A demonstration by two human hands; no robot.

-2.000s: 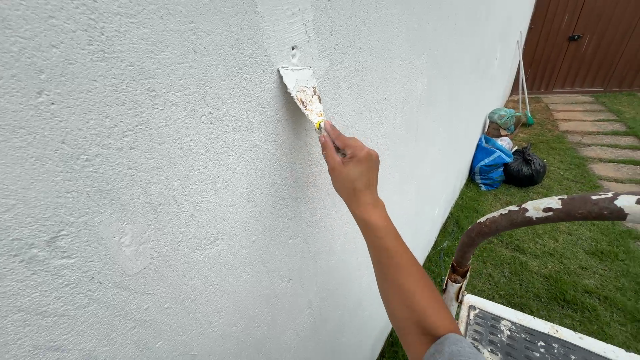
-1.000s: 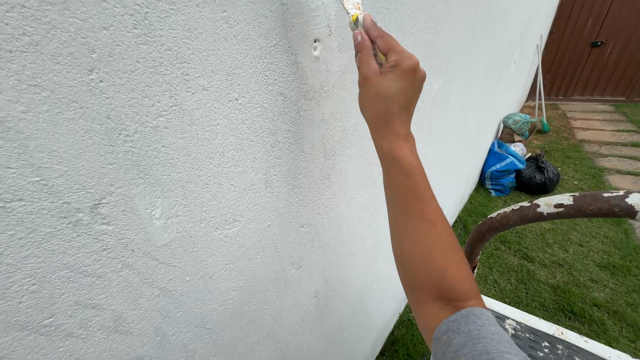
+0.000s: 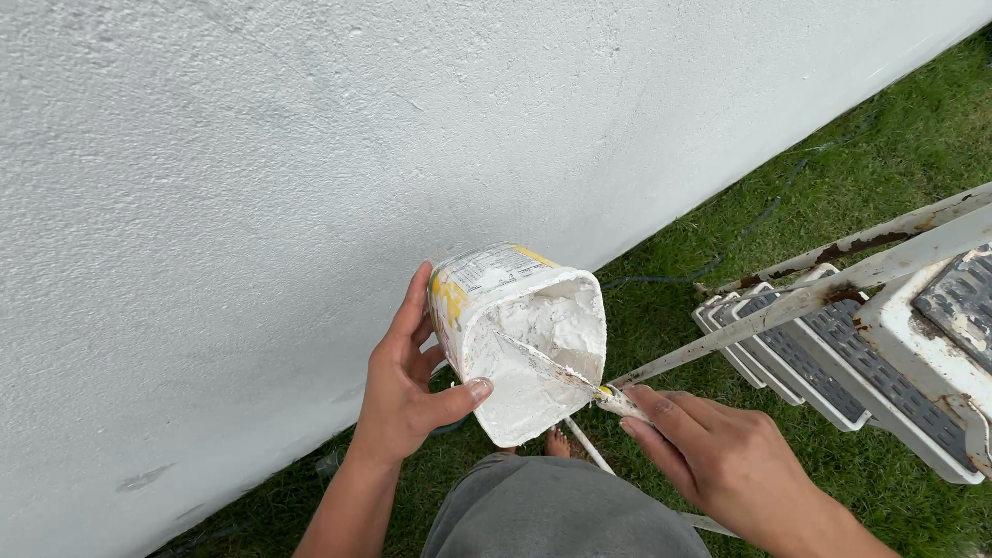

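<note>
My left hand (image 3: 411,380) grips a white plastic tub (image 3: 504,271) with yellow markings, thumb over its rim, fingers around its side. The tub is tipped so its mouth faces me, and thick white paste (image 3: 566,322) coats its inner walls. My right hand (image 3: 705,442) holds a putty knife (image 3: 612,399) by its paste-smeared handle. The knife's blade reaches into the tub's mouth, close to the lower wall; part of it blends with the paste. Just beyond the tub stands a rough white wall (image 3: 310,194).
A white metal stepladder (image 3: 821,302) with dark ribbed treads and rusty, peeling rails stands at the right. Grass (image 3: 914,139) lies along the wall's foot, with a thin dark hose (image 3: 744,232) on it. My bare feet (image 3: 557,443) show below the tub.
The putty knife has left the wall and is now in the tub. My left hand and the tub, both unseen earlier, have come into view. The view has swung down sharply.
</note>
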